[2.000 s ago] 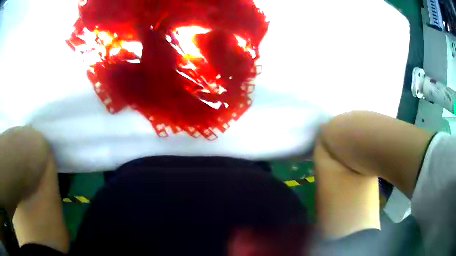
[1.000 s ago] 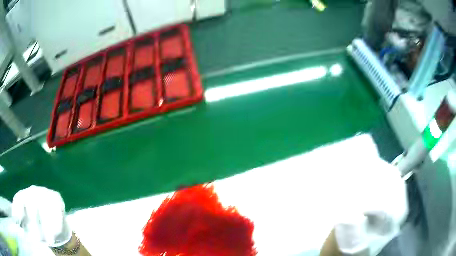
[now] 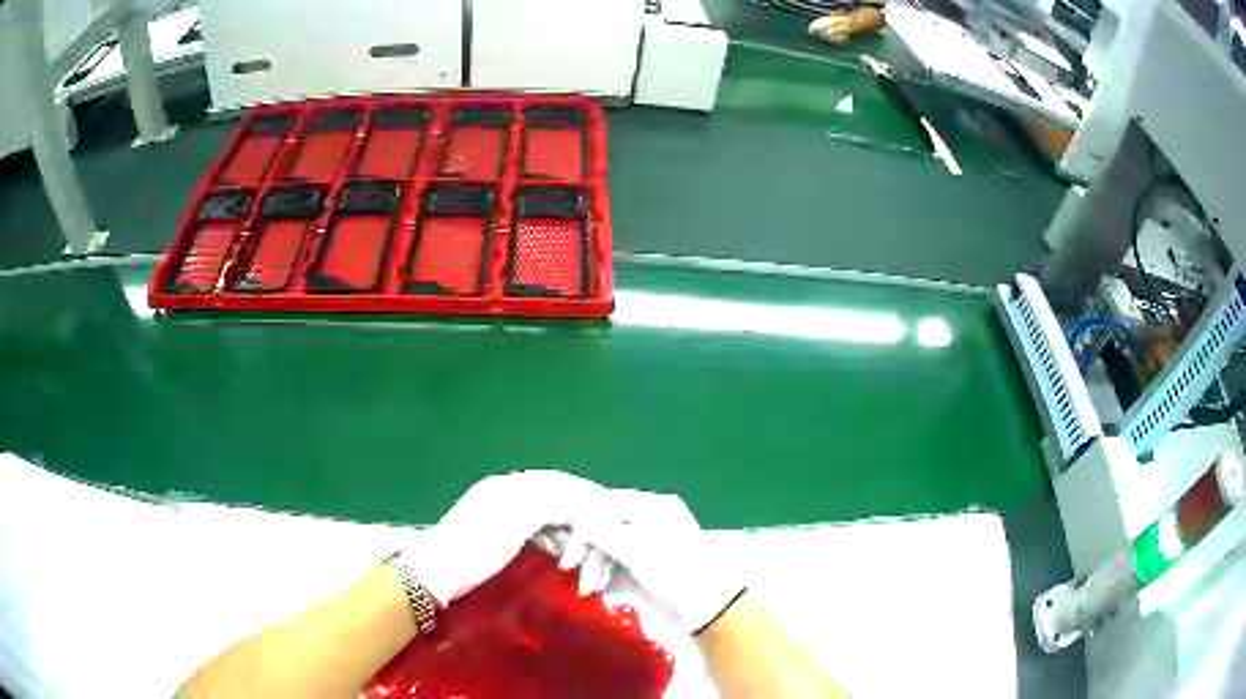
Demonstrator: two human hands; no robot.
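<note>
The heap of glossy red film (image 3: 526, 642) lies on the white cloth (image 3: 875, 601) at the bottom centre, cut off by the picture's lower edge. My left hand (image 3: 513, 526), in a white glove, is at the heap's far left side. My right hand (image 3: 649, 553), also gloved in white, is beside it at the far right side. The two hands meet at the top of the heap, with fingertips at the film. The white gloves blend with the cloth, so I cannot tell whether either hand grips any film.
A red tray (image 3: 506, 205) with black frames in its pockets rests at the far side of the green belt (image 3: 410, 396). A white machine with a signal tower light (image 3: 1161, 546) stands at the right. White cabinets (image 3: 547, 55) stand beyond. A person's hand (image 3: 847, 23) shows at the top right.
The view has tilted up from my lap, then levelled. My hands were wide apart at either side a second ago and are now together at the red heap.
</note>
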